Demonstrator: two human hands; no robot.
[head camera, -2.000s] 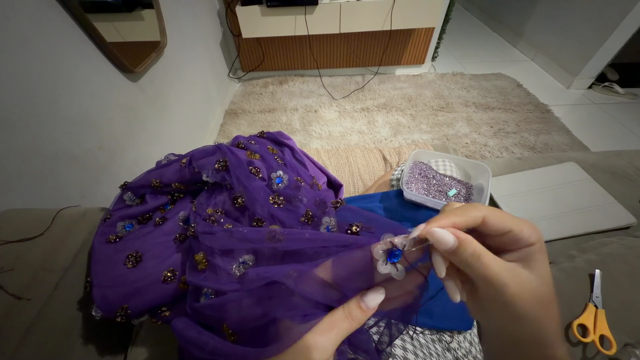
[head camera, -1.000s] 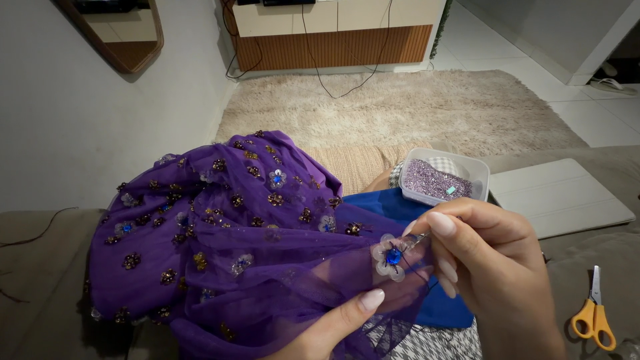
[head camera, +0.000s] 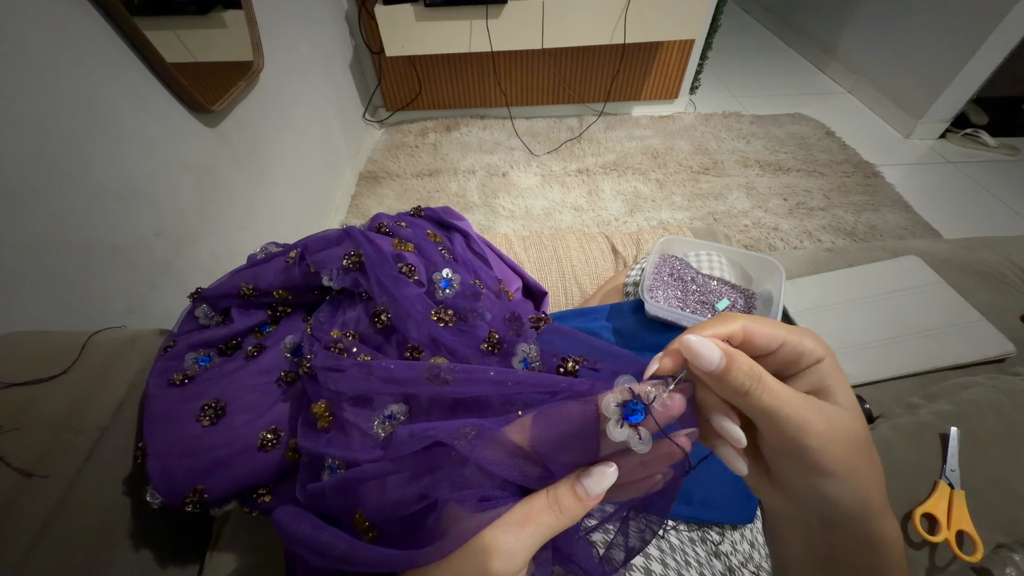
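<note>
Purple tulle (head camera: 448, 416) with many sequin and bead flowers spreads over the left and middle of the view. My left hand (head camera: 552, 512) holds its edge, the thumb on top and the fingers showing through the mesh beneath. Beside that thumb lies a clear-petalled flower with a blue stone (head camera: 634, 410). My right hand (head camera: 776, 400) pinches a sewing needle (head camera: 677, 381) between thumb and forefinger at the flower's right petal. Dark thread (head camera: 668, 436) runs from around the stone toward my right hand. Part of the needle is hidden by the fingertips.
A clear plastic tub (head camera: 772, 280) of small purple beads, with a mint-coloured piece in it, stands beyond my right hand. A light flat case (head camera: 896, 312) lies to its right. Orange-handled scissors (head camera: 948, 512) rest on the sofa at right. Blue fabric (head camera: 712, 500) lies under the tulle.
My right hand's fingertips have shifted slightly at the flower, and the needle now shows at its right petal. My left hand keeps its hold on the tulle.
</note>
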